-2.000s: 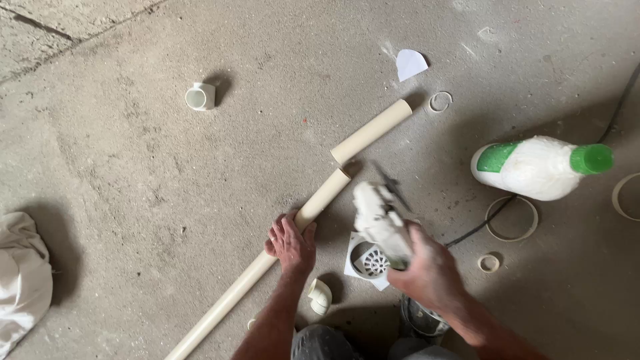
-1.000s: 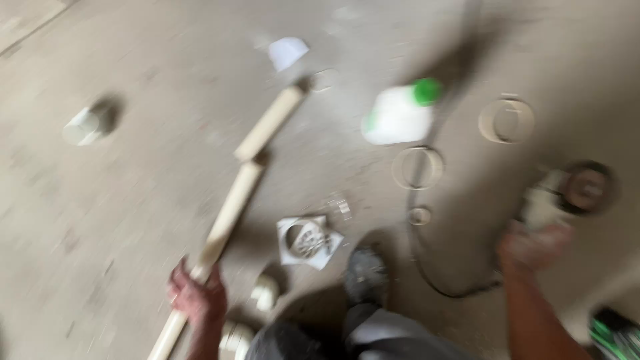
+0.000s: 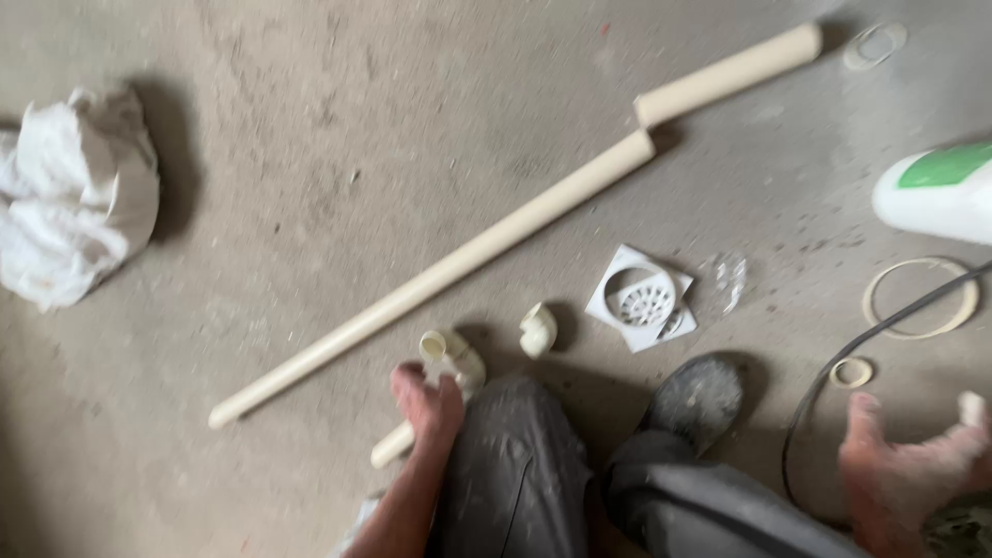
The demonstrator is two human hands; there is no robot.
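Observation:
My left hand [image 3: 430, 403] is beside a cream plastic pipe fitting [image 3: 465, 363] and above a short cream pipe [image 3: 394, 443]; its fingers are apart and it holds nothing that shows. My right hand [image 3: 903, 457], dusty and blurred, hovers at the lower right with thumb and fingers spread, nothing in it. A long cream plastic pipe [image 3: 457, 267] lies diagonally on the concrete floor. At its upper end lies a shorter cut pipe [image 3: 732, 74], offset from it. A small cream elbow fitting [image 3: 538, 331] rests near a white square floor drain with a round grate [image 3: 643, 298].
A crumpled white sack [image 3: 77, 194] lies at the left. At the right are a white plastic bottle with a green label [image 3: 942, 194], a large cream ring [image 3: 869, 298], a small ring [image 3: 851, 373] and a black cable [image 3: 806, 403]. My shoe [image 3: 697, 399] is near the drain.
The angle grinder, in my right hand before, is no longer in it or in view. My left hand has left the long pipe and is near the fitting. The view has shifted considerably.

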